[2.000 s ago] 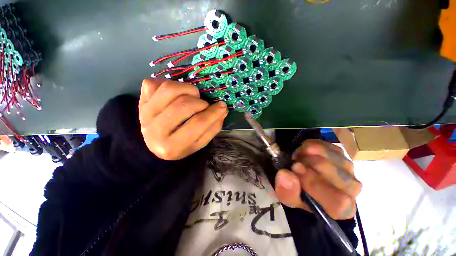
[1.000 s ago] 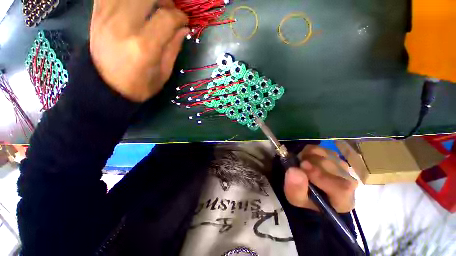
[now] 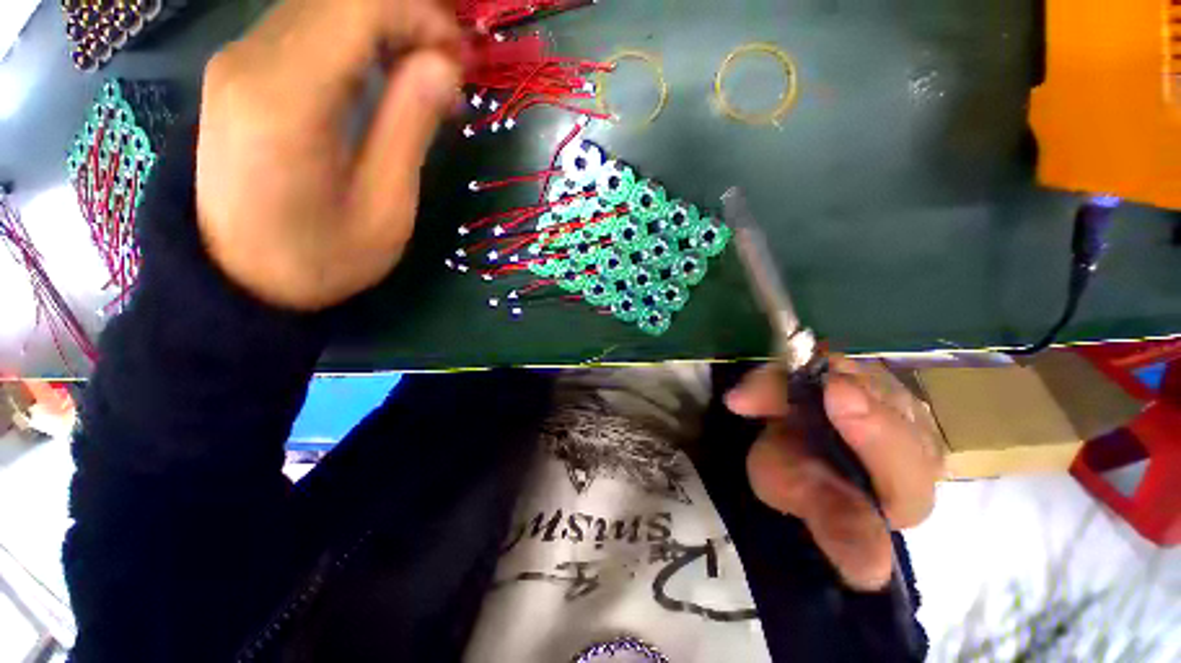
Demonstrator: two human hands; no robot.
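A green PCB panel (image 3: 635, 246) of joined round boards lies on the dark green bench, with several red and black connector leads hanging off its left side. My left hand (image 3: 324, 156) is at the near left edge of the red lead pile (image 3: 531, 71), blurred at the fingertips; whether it pinches a lead cannot be seen. My right hand (image 3: 842, 460) holds the soldering iron (image 3: 764, 279) by its black handle. The iron's tip is raised just right of the panel, not touching it.
Wired panels (image 3: 114, 181) and a dark panel stack (image 3: 110, 29) lie at the left, beside long cables (image 3: 45, 279). Two yellow rings (image 3: 756, 83) lie beyond the panel. The orange soldering station (image 3: 1114, 104) is at the right. A cardboard box (image 3: 1004, 417) and red plastic frame (image 3: 1140, 453) are below the bench edge.
My left hand went from the panel to the lead pile, and some leads there have shifted towards the panel. The iron has moved from the panel's near corner to its right.
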